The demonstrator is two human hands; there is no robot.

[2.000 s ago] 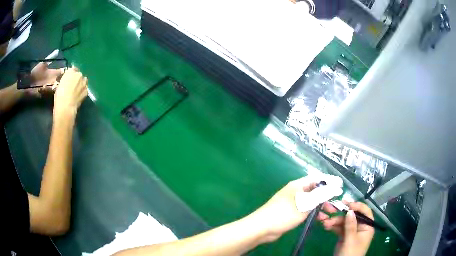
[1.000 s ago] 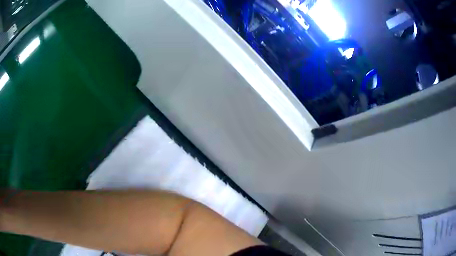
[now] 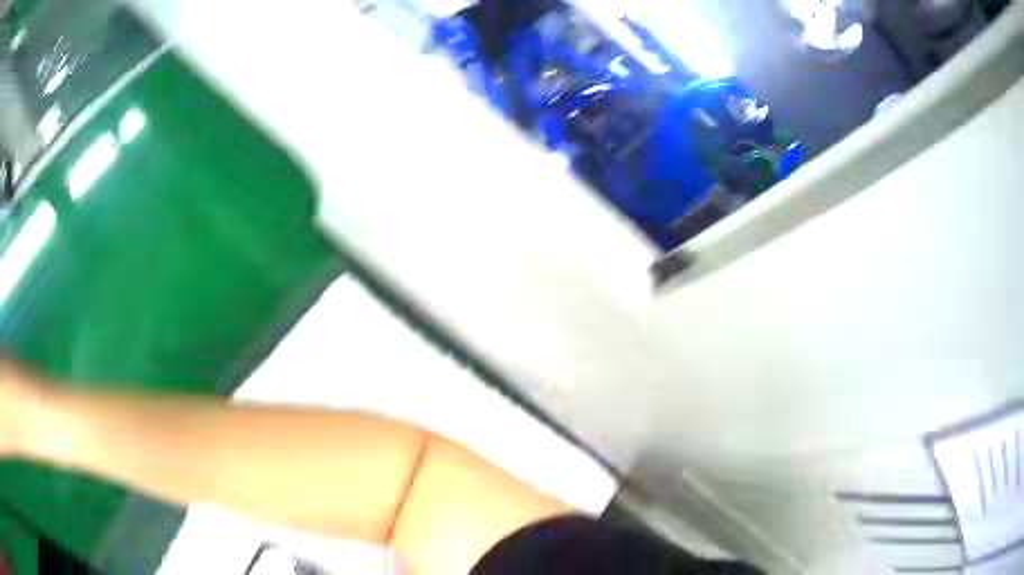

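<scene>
A bare forearm with a dark sleeve, apparently my right, crosses the lower left of the view. Its hand is cut off by the left edge, so what it holds is hidden. My left hand is not in view. A white mat [image 3: 337, 348] lies under and behind the forearm, beside the machine. The corner of a thin dark frame [image 3: 265, 553] shows on the mat at the bottom edge; the rest is cut off.
A large light-grey machine [image 3: 786, 359] fills the right side, with a lit blue window [image 3: 663, 157], vent slots and an attached paper sheet [image 3: 990, 483]. The glossy green belt [image 3: 202, 247] runs at the left. Crinkled clear film lies at the top left.
The view has swung right from the belt, trays and neighbouring worker to the machine. Both hands and the pen-like tool have left the picture. Since one second ago, the forearm has shifted slightly upward.
</scene>
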